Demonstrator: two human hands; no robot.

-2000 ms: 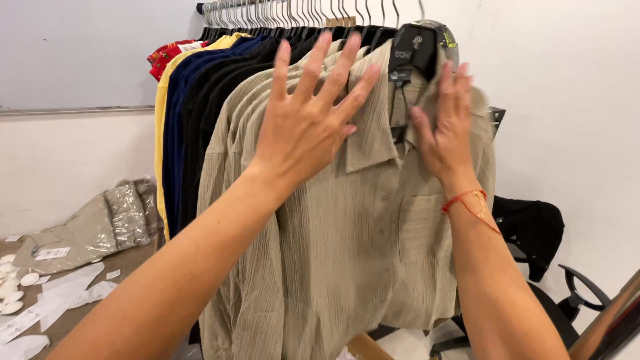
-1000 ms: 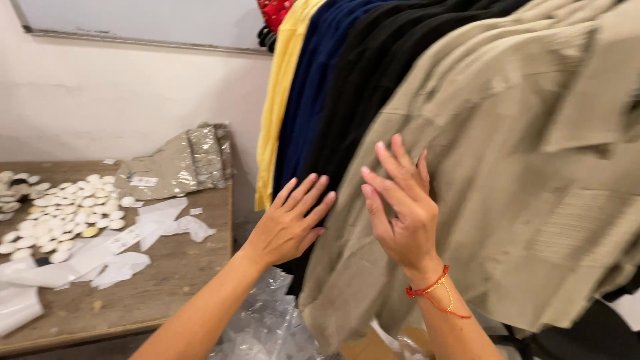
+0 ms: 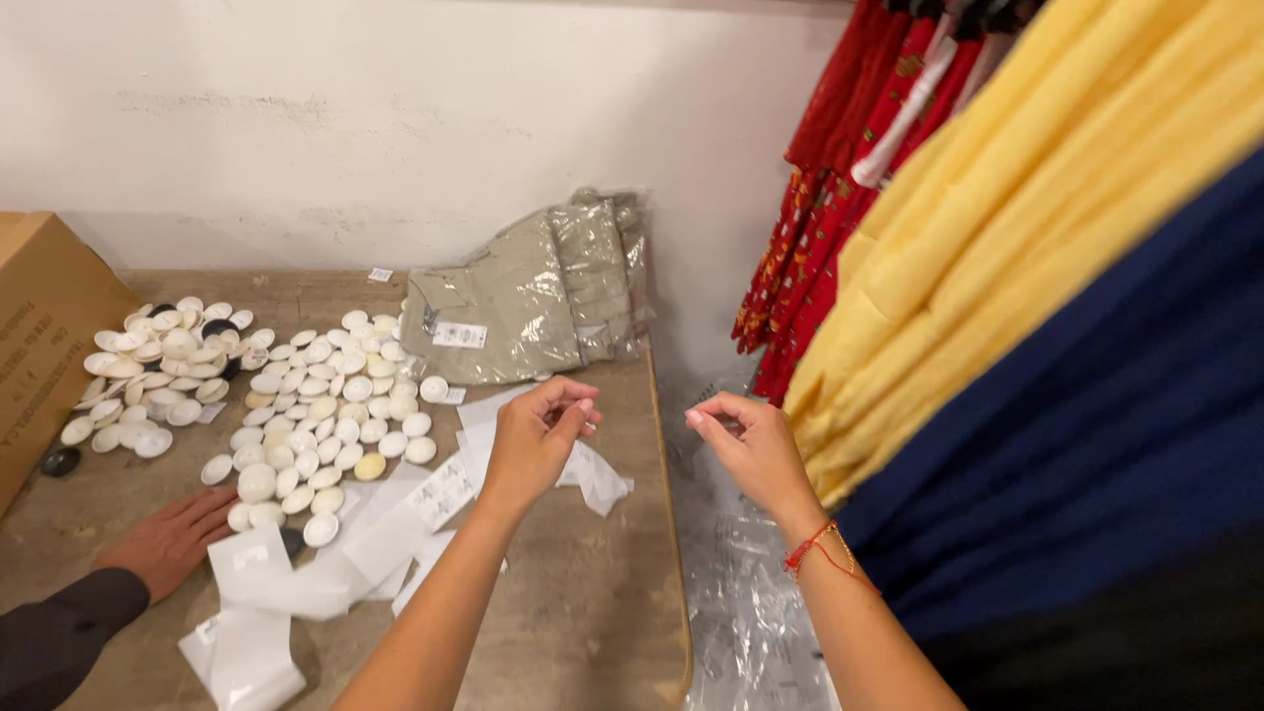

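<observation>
My left hand [image 3: 541, 442] is raised over the right part of the wooden table [image 3: 553, 583], fingers curled; whether anything small is between thumb and fingers cannot be told. Just past the table's edge, my right hand [image 3: 752, 444], with bent fingers and nothing seen in it, is beside a hanging yellow garment [image 3: 948, 217]. Beyond my left hand lies a beige shirt in clear plastic [image 3: 509, 296] with a white tag. White round security tags [image 3: 326, 395] are heaped left of it. Label backing strips [image 3: 385, 543] lie between these tags and my left forearm.
Another person's hand [image 3: 173, 538] rests flat by the round tags. A cardboard box [image 3: 49, 326] stands at the far left. On the right hang red patterned garments [image 3: 839, 197] and navy ones [image 3: 1076, 415]. Clear plastic bags [image 3: 750, 612] lie below the table's right edge.
The view has swung left from the rack to the table. My hands, earlier at the beige shirts on hangers, are away from them with fingers bent. Another person's hand is now in view.
</observation>
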